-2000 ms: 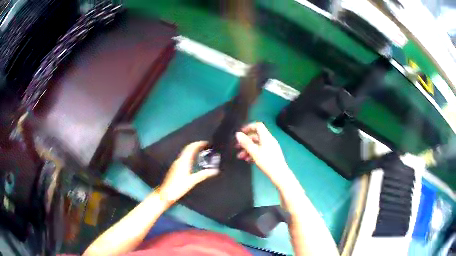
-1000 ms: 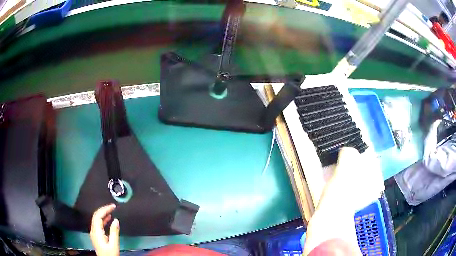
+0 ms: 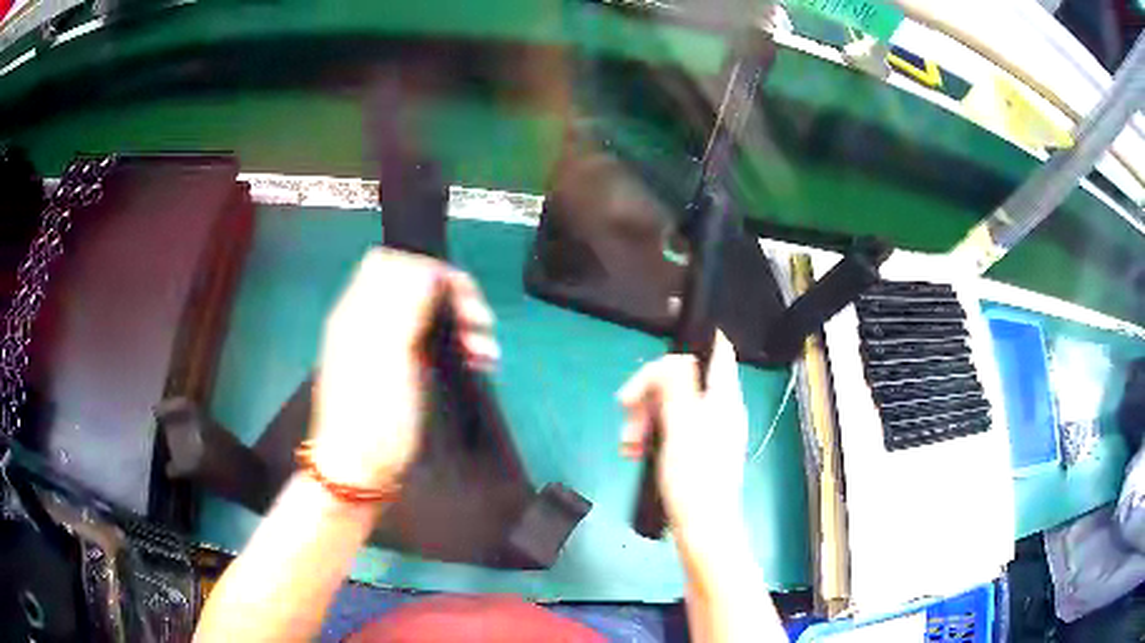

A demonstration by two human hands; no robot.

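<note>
A black plate (image 3: pixel 452 502) with pads at its corners lies on the teal mat in front of me. A black arm (image 3: pixel 412 207) runs from it toward the belt. My left hand (image 3: pixel 389 339) grips this arm over the plate and hides the plate's centre. My right hand (image 3: pixel 684 408) holds a loose long black bar (image 3: pixel 713 270), which stretches up over the second unit. The second black unit (image 3: pixel 603 258) lies behind, partly covered by the bar. Both hands are somewhat blurred.
Several black bars (image 3: pixel 925 364) lie in a row on a white sheet (image 3: pixel 929 528) at right. A blue tray (image 3: pixel 1020 383) is beyond them. A stack of dark trays (image 3: pixel 119 339) stands at left. The dark green belt (image 3: pixel 289 101) runs across the back.
My right hand has come back from the row of bars with a bar in it. My left hand has moved up onto the arm. The view has shifted, so the scene sits further right.
</note>
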